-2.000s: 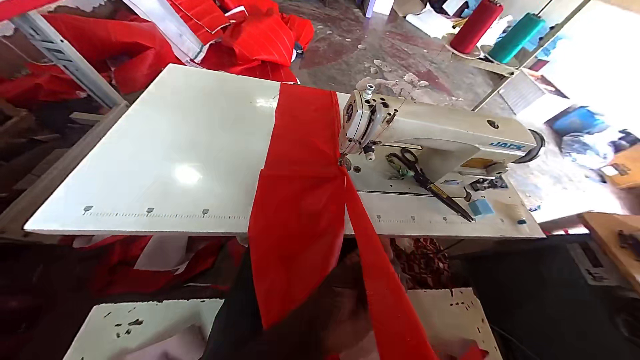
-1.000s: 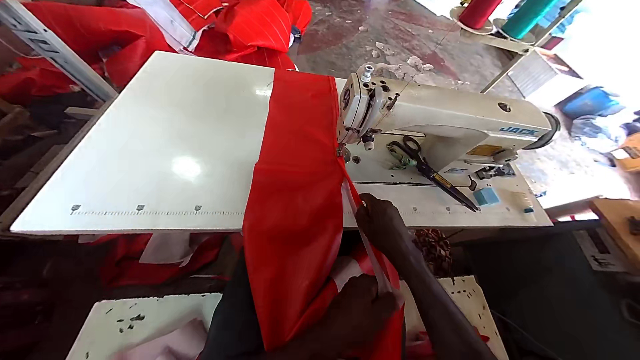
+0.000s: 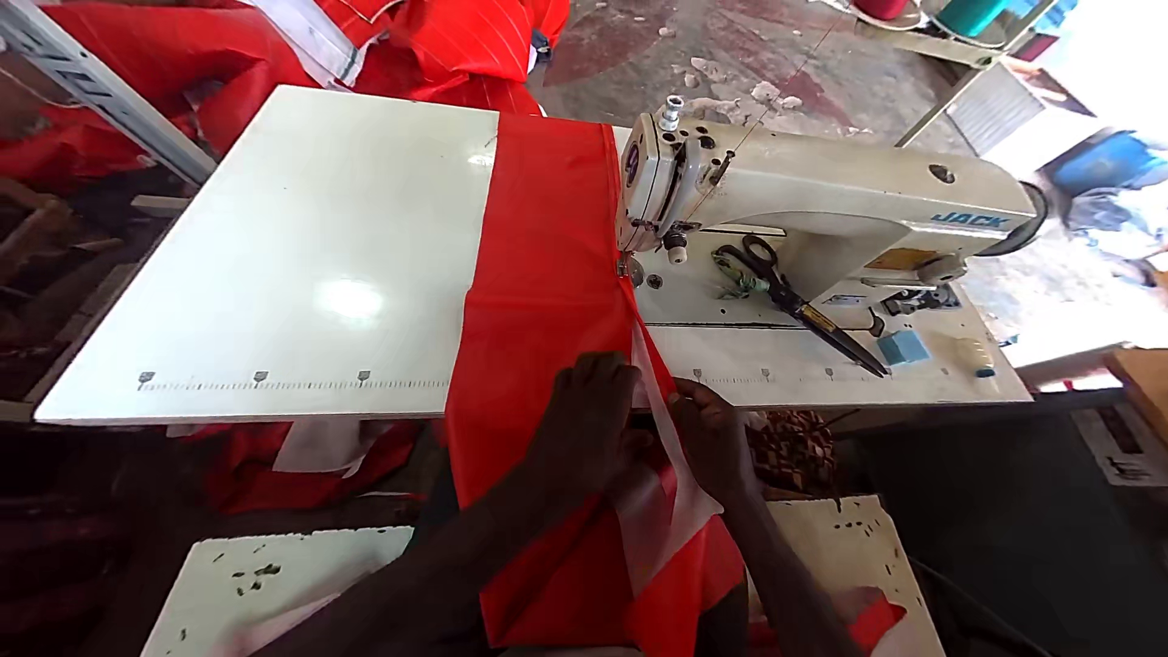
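A long red fabric panel (image 3: 547,228) runs over the table edge, its right edge under the needle area of a white Jack sewing machine (image 3: 821,182). My left hand (image 3: 593,411) lies on the panel near the table's front edge, fingers bent at its right border; its grip is partly hidden. My right hand (image 3: 712,429) pinches a narrow folded red edge strip (image 3: 652,365), whose pale underside shows between the hands. Black-handled scissors (image 3: 803,310) rest on the machine bed beside a light blue block (image 3: 903,348) and a small pale bobbin-like item (image 3: 975,357).
The white sewing table (image 3: 301,210) carries a printed ruler scale along its front. Red fabric (image 3: 438,46) is heaped behind it, next to a metal frame (image 3: 109,91). Thread cones (image 3: 972,16) stand at the upper right. Pale boards (image 3: 283,566) lie below the table.
My left hand has moved up from the lower cloth onto the panel at the table's front edge. My right hand has shifted a little down along the strip, which is now spread wider.
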